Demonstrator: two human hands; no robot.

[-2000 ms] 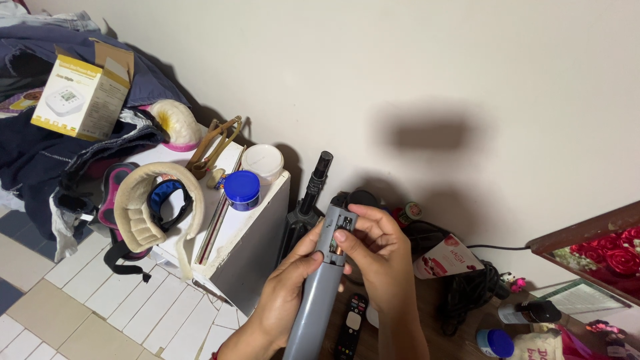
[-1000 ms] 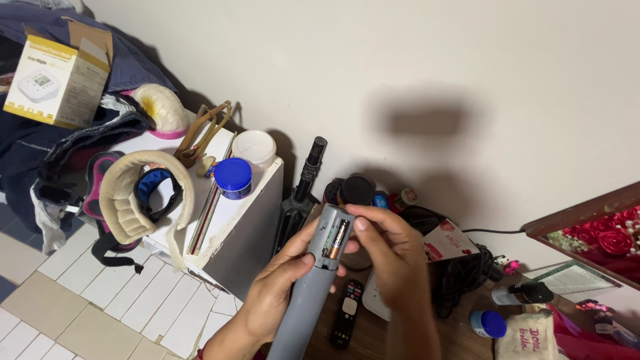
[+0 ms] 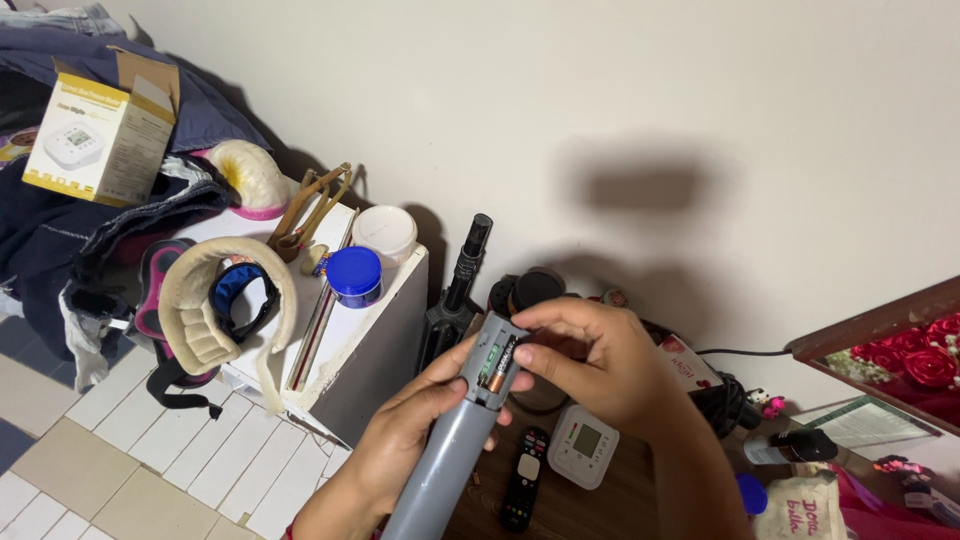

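My left hand (image 3: 409, 427) is wrapped around a grey cylindrical device (image 3: 446, 450) near its upper end, where the battery compartment is uncovered. A Duracell battery (image 3: 501, 369) with a copper-coloured end lies in the compartment, beside a green-marked part that may be a second battery or a bay marking. My right hand (image 3: 577, 352) touches the top right of the compartment with thumb and index finger, at the battery's upper end. The lower end of the device runs out of view at the bottom.
A black remote control (image 3: 525, 480) and a white blood pressure monitor (image 3: 583, 448) lie below my hands on the dark wooden table. A black tripod (image 3: 457, 292) stands behind. At left, a white cabinet (image 3: 360, 375) holds a blue-lidded jar (image 3: 355, 277) and a beige neck brace (image 3: 191, 322).
My right thumb and fingers have shifted about the battery compartment, and the Duracell battery's lettering now faces up. The left hand keeps its hold on the grey device.
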